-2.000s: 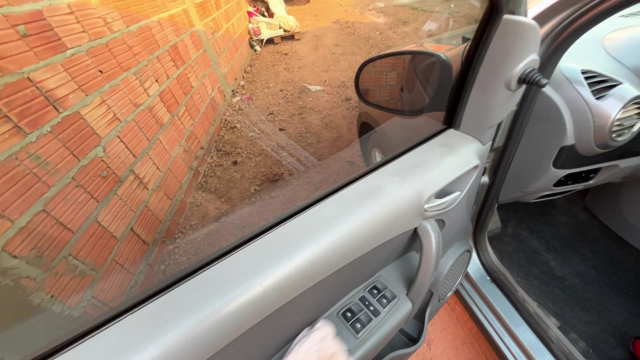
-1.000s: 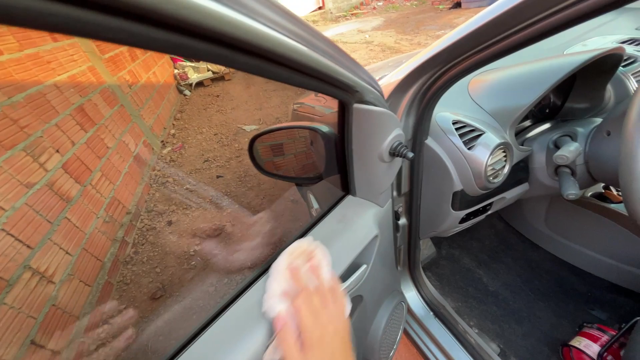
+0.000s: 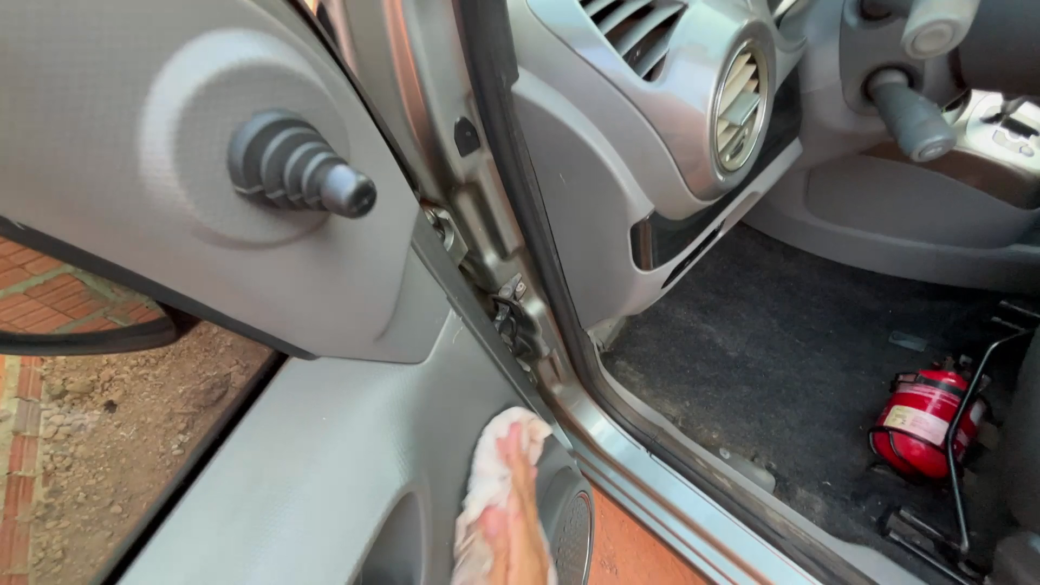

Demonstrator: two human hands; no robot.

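Note:
My right hand (image 3: 520,520) holds a whitish cloth (image 3: 487,479) flat against the front end of the grey inner door panel (image 3: 325,431), just above the round speaker grille (image 3: 575,528). The fingers point up and are partly blurred. Left of the cloth is the recess of the inner door handle (image 3: 398,536). Above and to the left, the ribbed black mirror adjuster (image 3: 301,166) sticks out of the grey corner trim. My left hand is out of view.
The door stands open beside the door sill (image 3: 634,479). Inside are the round air vent (image 3: 739,106), a steering column stalk (image 3: 910,118), dark floor carpet (image 3: 731,341) and a red fire extinguisher (image 3: 926,422). A brick wall (image 3: 57,301) shows through the window.
The view has moved in close to the door's front corner. My right hand and the cloth, beside the inner door handle one second ago, are now at the panel's front edge above the speaker.

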